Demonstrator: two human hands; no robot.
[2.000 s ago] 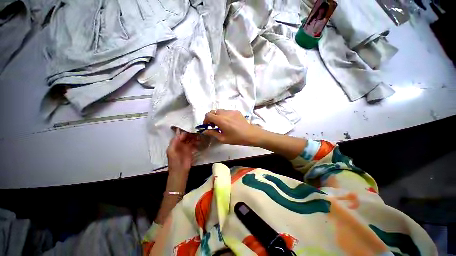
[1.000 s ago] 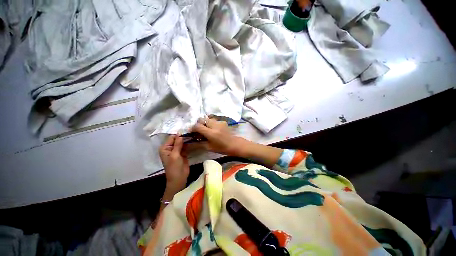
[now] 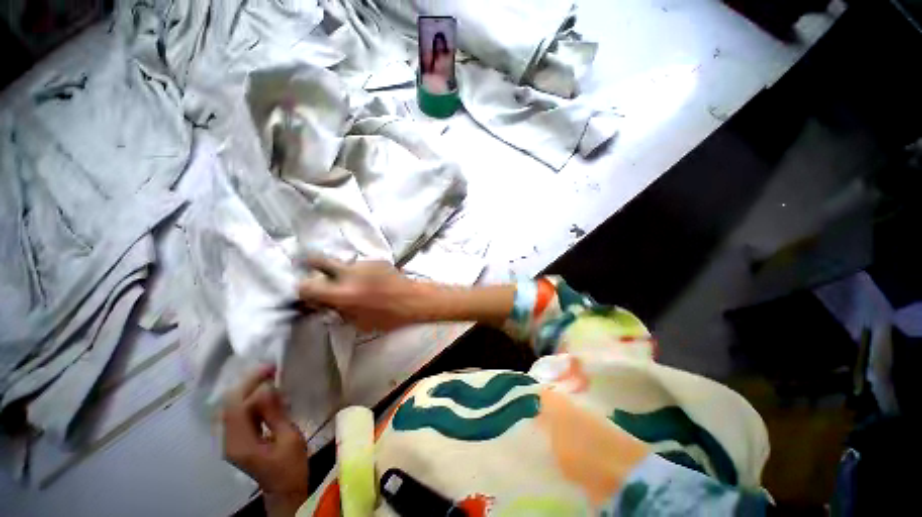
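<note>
A pale grey-white garment (image 3: 339,187) lies crumpled on the table in front of me, its near part hanging between my hands. My right hand (image 3: 364,294) is over the garment's near part, fingers closed around dark thread snips (image 3: 293,305); only a blurred dark tip shows. My left hand (image 3: 265,434) is lower left, at the cloth's near edge, with fingers curled. It is blurred, and whether it pinches the cloth cannot be told.
Layered pale garments (image 3: 81,252) lie at the left. A smartphone (image 3: 437,53) stands upright in a green ring (image 3: 439,102) at the far side. More pale cloth (image 3: 526,121) lies right of it. The white table's (image 3: 647,141) edge runs diagonally on the right.
The view has turned right, so the table and phone appear shifted left. My hands, close together before, are now apart, the left one lower and nearer to me.
</note>
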